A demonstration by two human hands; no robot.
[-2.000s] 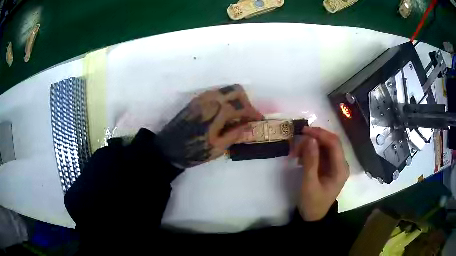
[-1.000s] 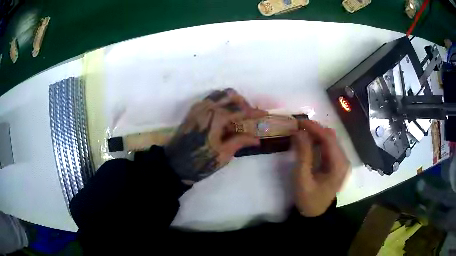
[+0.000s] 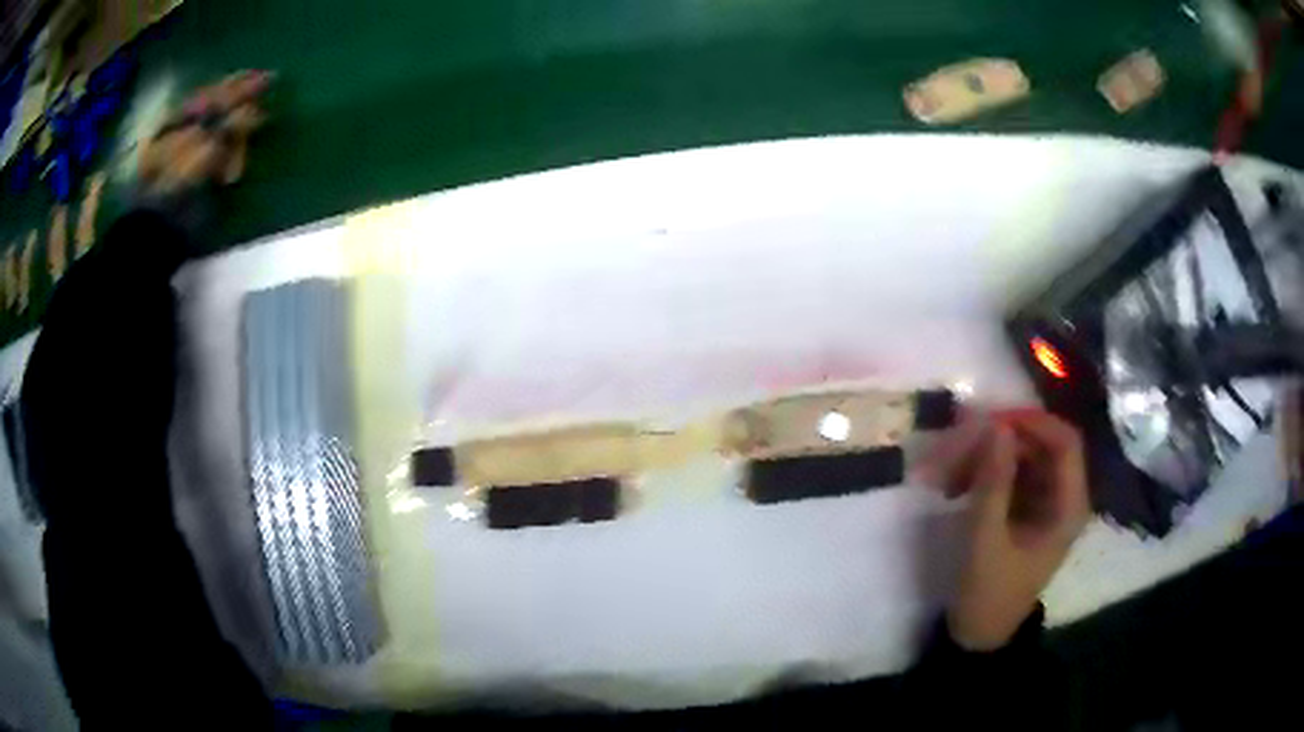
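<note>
The positioning jig (image 3: 687,445) lies across the white top, with a beige shell (image 3: 870,423) in its right section that bears a bright round spot. Black stop blocks (image 3: 825,475) sit at both ends and along the lower edge. My right hand (image 3: 1008,486) is just right of the jig's right end, fingers bent and blurred; whether it holds anything cannot be seen. My left hand (image 3: 200,143) is stretched out over the green belt at the far upper left, blurred, and its grasp is unclear.
A ridged silver stack (image 3: 308,472) stands left of the jig beside yellowish tape (image 3: 386,315). The black fixture (image 3: 1130,386) with a red lit display is on the right. More beige shells (image 3: 967,89) lie on the green belt (image 3: 644,72). Blue items (image 3: 65,136) are at the far upper left.
My left hand has left the jig and moved to the belt at the upper left. My right hand has drawn away from the shell, which now lies in the jig. The view has shifted.
</note>
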